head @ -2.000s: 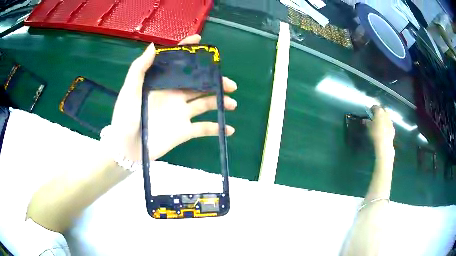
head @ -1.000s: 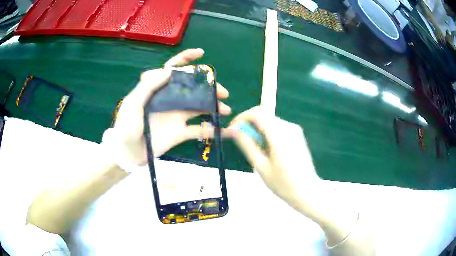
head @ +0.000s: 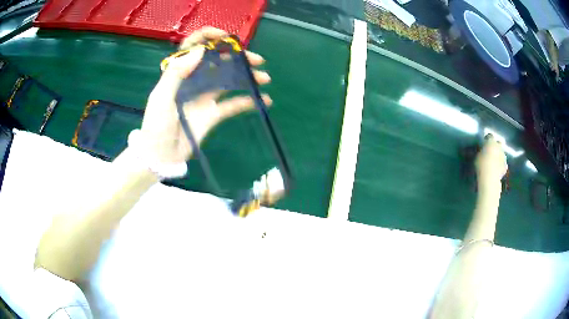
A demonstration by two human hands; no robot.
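Note:
My left hand (head: 165,124) holds a black phone middle frame (head: 215,71) by its wide-plate end. The frame is tilted and blurred; its lower end with orange and bright silvery parts points down towards the white cover (head: 299,268). My right hand (head: 491,163) is small and blurred, stretched far right over the green belt (head: 405,162), beside a dark, blurred frame on the belt. Whether its fingers hold that frame or a tool cannot be made out. A tiny brown sliver (head: 264,235) lies on the white cover.
More phone frames lie on the belt at left (head: 106,128) and far left (head: 28,103). A cream divider strip (head: 349,124) crosses the belt. A red tray (head: 150,19) lies beyond it. A dark blue ring with a pale centre (head: 486,40) is at upper right.
The held frame has risen and tilted, its lower end swinging up off the white cover. My right hand has moved from beside the held frame out to the far right.

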